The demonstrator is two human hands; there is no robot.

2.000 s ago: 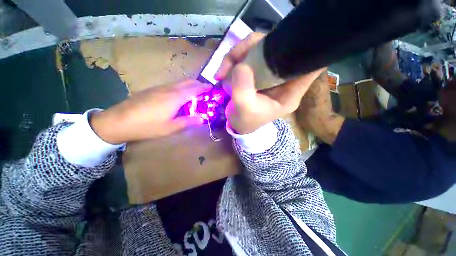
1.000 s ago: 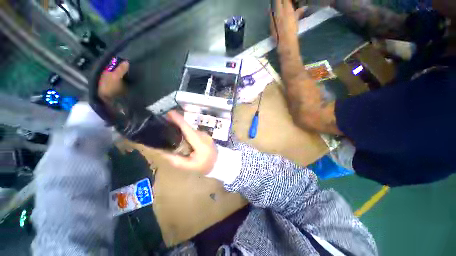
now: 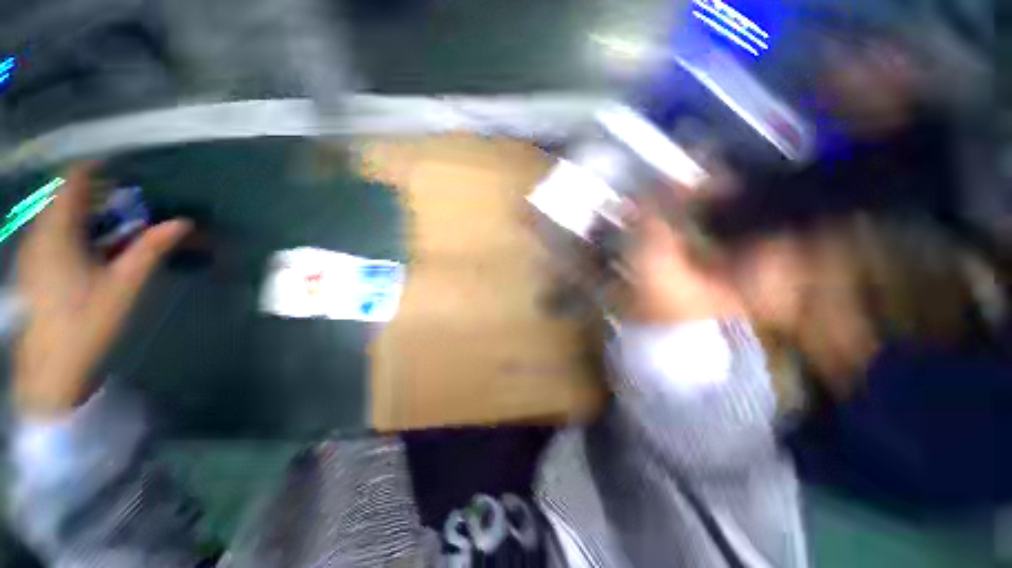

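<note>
The picture is strongly blurred. My left hand (image 3: 69,294) is at the far left with thumb and fingers spread. A small dark unit with a bluish patch (image 3: 124,213) lies between and just beyond the fingertips; no grip on it shows. My right hand (image 3: 675,277) is right of centre, beside the blurred white and silver screw feeder (image 3: 577,198). A dark mass (image 3: 832,205) runs from near this hand to the upper right; whether it is the electric screwdriver in my grip cannot be told.
Tan cardboard (image 3: 483,311) lies in the middle. A white and blue packet (image 3: 333,285) is on the dark green surface left of it. A pale rail (image 3: 255,118) crosses behind. A coworker's blurred hand (image 3: 816,300) and navy sleeve (image 3: 932,416) are close at right. Blue light glows upper right.
The view has swung left. My left hand, earlier around a purple-lit unit, is now spread at far left. My right hand no longer clearly shows the black screwdriver. The packet now appears nearer the centre.
</note>
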